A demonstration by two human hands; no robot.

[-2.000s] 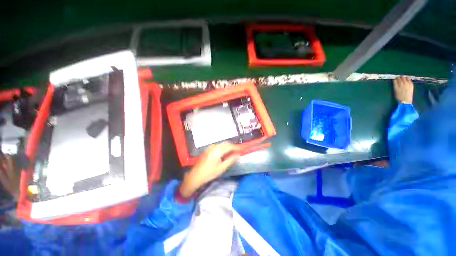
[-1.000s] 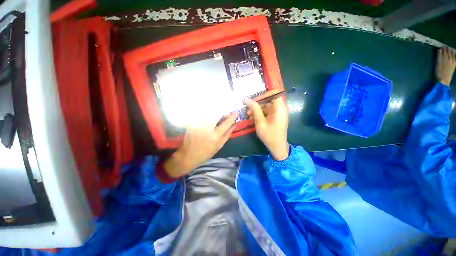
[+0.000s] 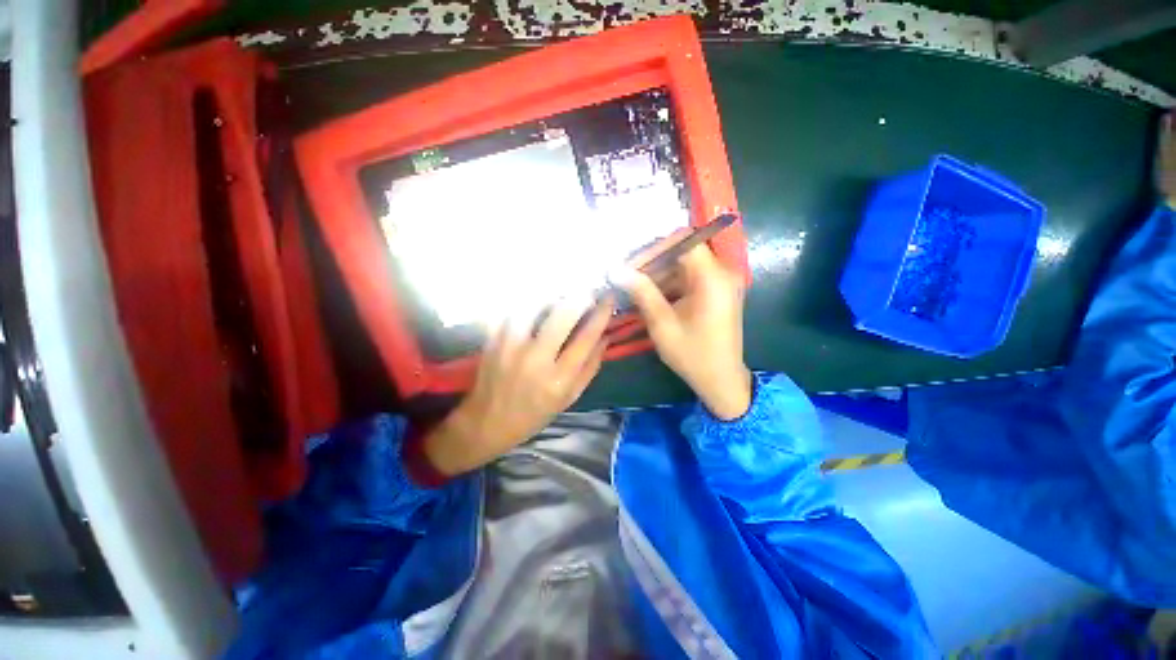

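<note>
An open-backed tablet unit (image 3: 632, 123) lies in a red-orange holding frame (image 3: 329, 213) in front of me. Its battery (image 3: 477, 219) glares white. My right hand (image 3: 696, 322) holds dark tweezers (image 3: 690, 245) slantwise over the lower right of the tablet. Their tip is near the board's lower edge. My left hand (image 3: 535, 380) lies over the tablet's lower edge, fingers pointing towards the tweezers' tip. Whether its fingertips hold a small part cannot be seen because of glare and blur.
A blue parts bin (image 3: 890, 264) with small dark-blue contents stands to the right. Red frames (image 3: 155, 258) and a white frame (image 3: 84, 335) around another tablet are at left. A worn, paint-chipped rail (image 3: 619, 19) runs along the back. Another person's blue sleeve (image 3: 1135, 310) is at far right.
My right hand has come in with the tweezers and works beside my left hand at the tablet's lower right. The view has moved closer to the tablet, and the white-framed tablet has shifted towards the left edge.
</note>
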